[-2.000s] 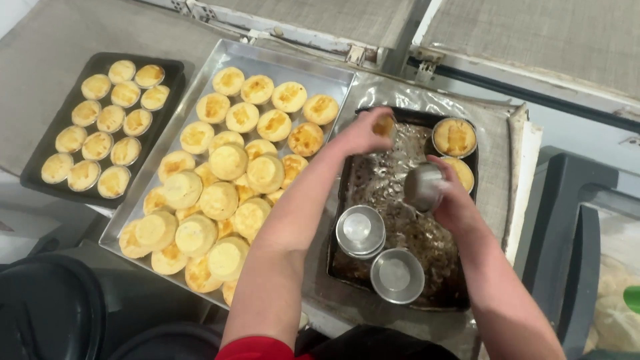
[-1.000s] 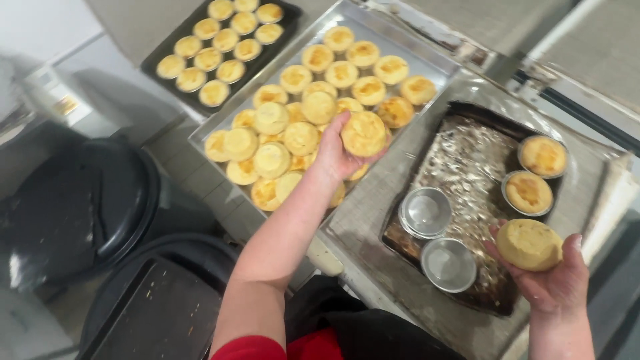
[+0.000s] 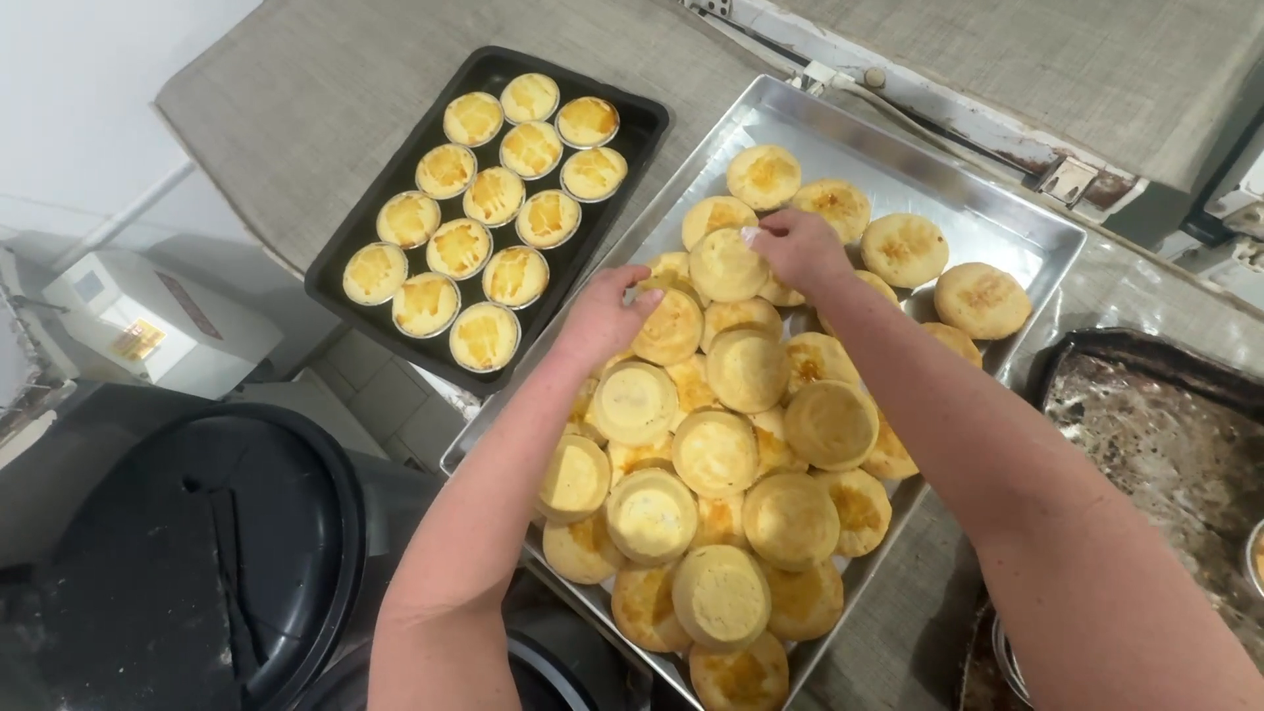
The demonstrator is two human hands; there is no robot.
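Note:
A silver metal tray (image 3: 1047, 237) holds many small round golden pies, some upside down on top of others. My left hand (image 3: 607, 314) is at the tray's left side, thumb and fingers at the edge of a pie (image 3: 668, 326). Farther up, my right hand (image 3: 790, 252) touches an upside-down pie (image 3: 729, 265) at its right edge; whether it grips the pie is unclear. To the left, a black tray (image 3: 395, 188) holds rows of pies in foil cups. A dark, stained baking tray (image 3: 1155, 425) is at the right, partly hidden by my right forearm.
Black round lids (image 3: 197, 553) stand at the lower left, below a white box (image 3: 168, 316). Grey cloth (image 3: 326, 89) covers the surface under the black tray. A metal-edged frame (image 3: 938, 109) runs behind the silver tray. A metal cup (image 3: 1005, 657) shows at the lower right.
Both hands have moved from beside and over the stained tray to the silver tray. A second ago each held a pie. The view has swung left.

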